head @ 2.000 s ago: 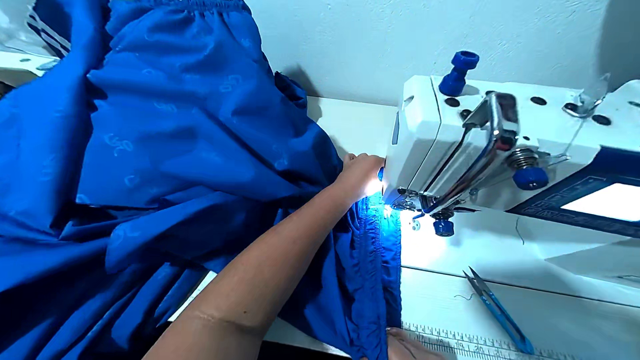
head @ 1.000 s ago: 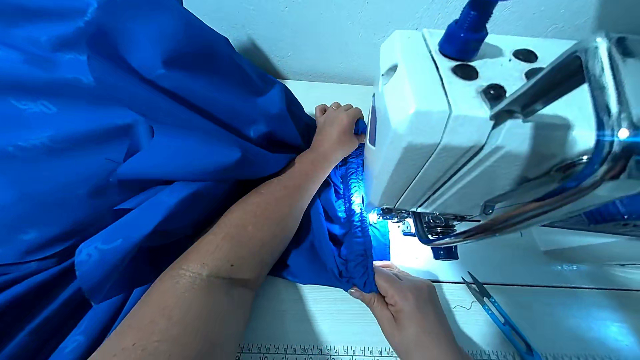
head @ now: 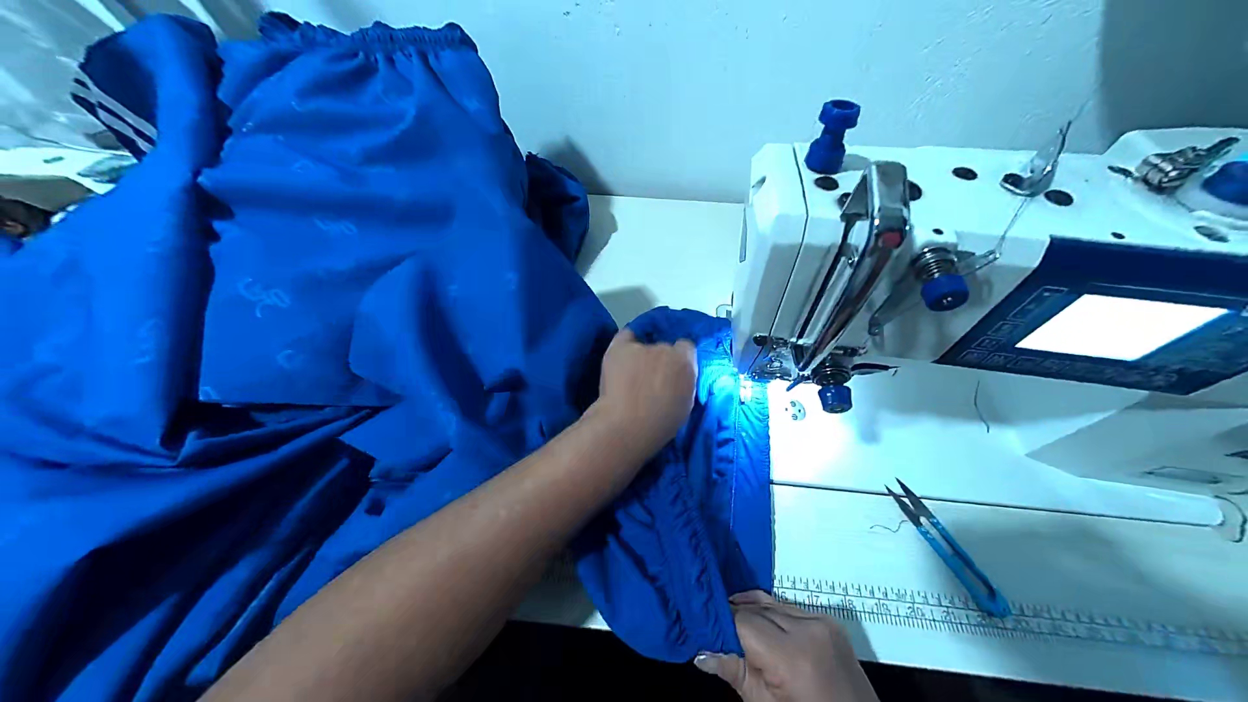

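Note:
A blue fabric garment with gathered, elasticated edges spreads over the left side and runs under the needle area of a white sewing machine. My left hand grips the bunched cloth just left of the lit presser foot, fingers curled in. Near the table's front edge, my right hand pinches the gathered blue edge between thumb and fingers. The cloth lies stretched between the two hands, with a stitched line along its right strip. The needle itself is lost in the glare.
Blue-handled thread snips lie on the white table, right of the cloth. A printed measuring tape runs along the front edge. The machine's lit control panel is at the right, and a pale wall stands behind.
My right hand has moved toward the table's front edge, still holding the gathered cloth. My left hand's grip is now nearer the presser foot. The view has shifted and pulled back since one second ago.

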